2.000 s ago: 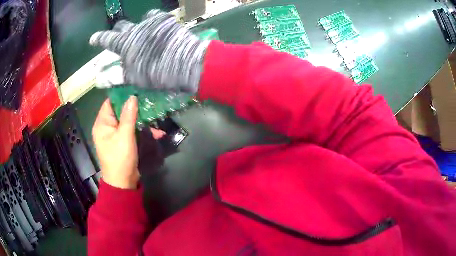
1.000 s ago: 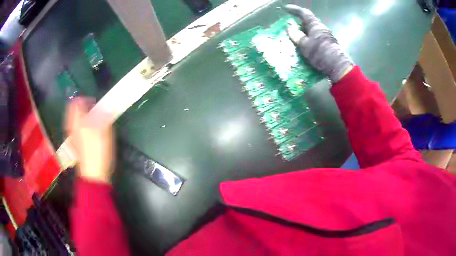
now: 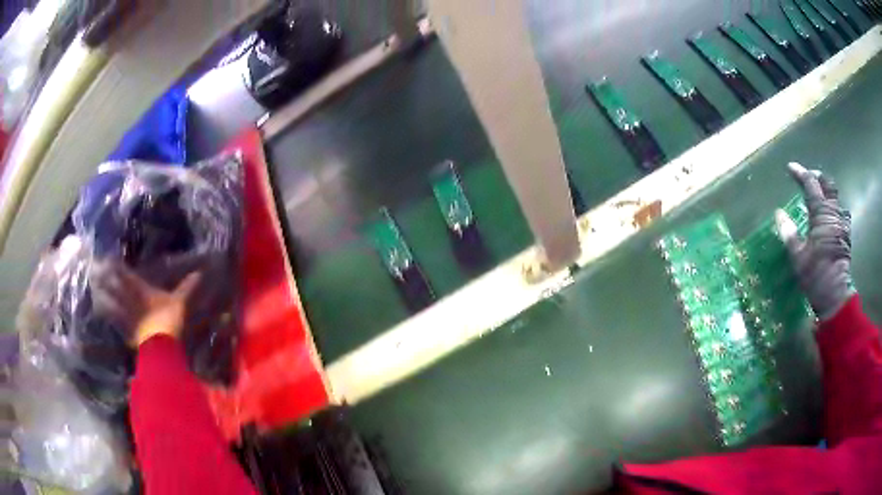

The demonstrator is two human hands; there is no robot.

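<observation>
My left hand [image 3: 150, 300] is bare and reaches onto the clear plastic bag [image 3: 208, 213] with black pieces inside. The fingers are partly lost against the bag, and I cannot tell if they grip anything. The bag lies on the red sheet [image 3: 276, 338]. My right hand [image 3: 822, 247], in a grey-white knit glove, is at the right over a green circuit board panel [image 3: 793, 218]; whether it grips the panel is unclear. A wider joined board panel [image 3: 720, 329] lies flat on the dark green bench beside it.
A pale worn rail [image 3: 435, 334] crosses the bench, with a metal post [image 3: 513, 126] standing at it. Beyond it lie several part-built remotes [image 3: 453, 208]. Black housing halves [image 3: 300, 459] stand at the lower left. A blue item [image 3: 155, 131] is behind the bag.
The view has swung left. My left hand has moved from near the rail to the plastic bag. My right hand has stayed by the boards, now at the right edge of the view.
</observation>
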